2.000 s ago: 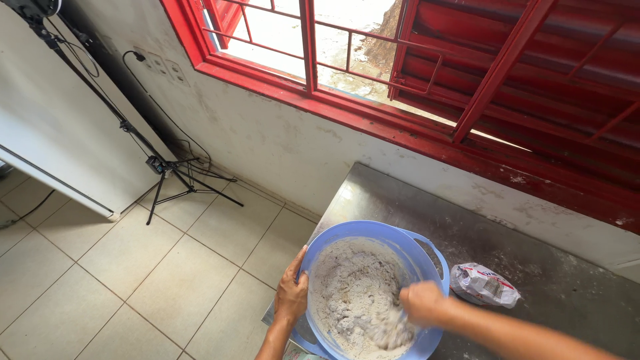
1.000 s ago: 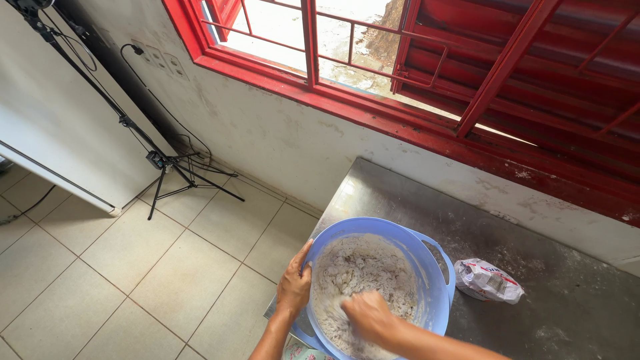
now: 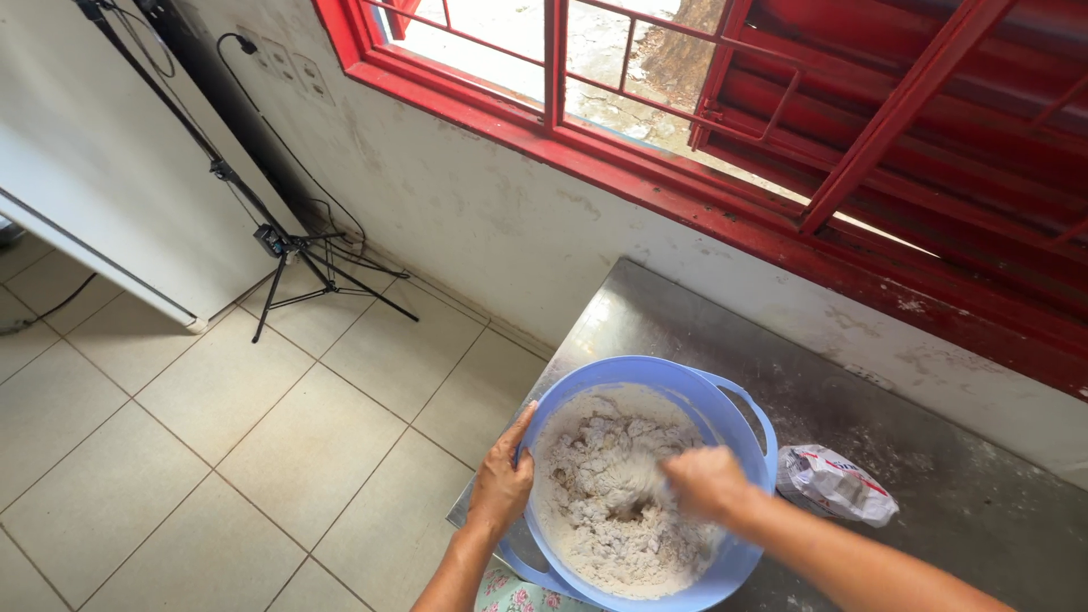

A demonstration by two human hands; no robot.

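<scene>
A blue plastic basin (image 3: 739, 552) with loop handles stands at the near left corner of a metal table. Inside it lies a clumpy, floury mixture (image 3: 612, 476). My left hand (image 3: 503, 480) grips the basin's left rim, thumb and fingers at the edge. Over the right part of the mixture is my right hand (image 3: 701, 483), blurred and closed. Whether it holds a utensil cannot be told; a blurred pale streak shows beside it. A crumpled, printed plastic bag (image 3: 837, 484) rests just right of the basin.
The metal table (image 3: 943, 510) runs along the wall beneath a red barred window (image 3: 552, 127). A black tripod (image 3: 293, 246) with cables stands on the tiled floor at left, beside a white appliance (image 3: 127, 170). Patterned cloth (image 3: 518, 591) shows below the basin.
My right hand has moved about over the mixture; one second ago it was lower and further left in the basin. My left hand has stayed on the rim.
</scene>
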